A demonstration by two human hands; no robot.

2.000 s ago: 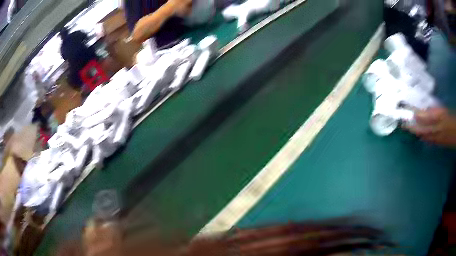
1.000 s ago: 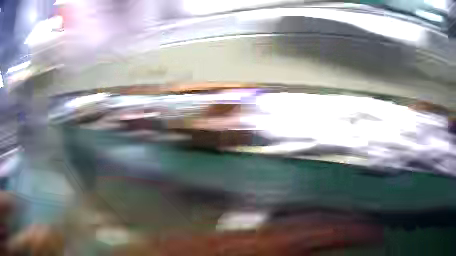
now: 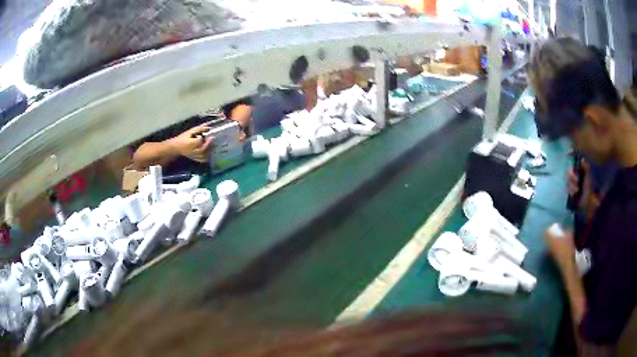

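Note:
Neither of my hands can be made out; only a blurred brown streak runs along the bottom edge, and I cannot tell what it is. The dark green conveyor belt (image 3: 328,230) runs away to the upper right, with a blackish band along it. Several white handheld fans (image 3: 489,251) lie in a small heap on the green bench right of the belt. A long pile of white fans (image 3: 105,244) lies along the belt's left side, and another heap of fans (image 3: 321,129) lies farther up that side.
A black box (image 3: 496,174) with pale parts on top stands behind the right heap. A person in dark clothes (image 3: 611,258) bends over the right bench. Across the belt, hands hold a metal-fronted box (image 3: 227,146). A pale overhead beam (image 3: 209,80) with posts crosses above.
The view has swung and is sharper than a second ago. The hand with a fan seen at the lower left two seconds ago no longer shows. The hand at the right heap has left it.

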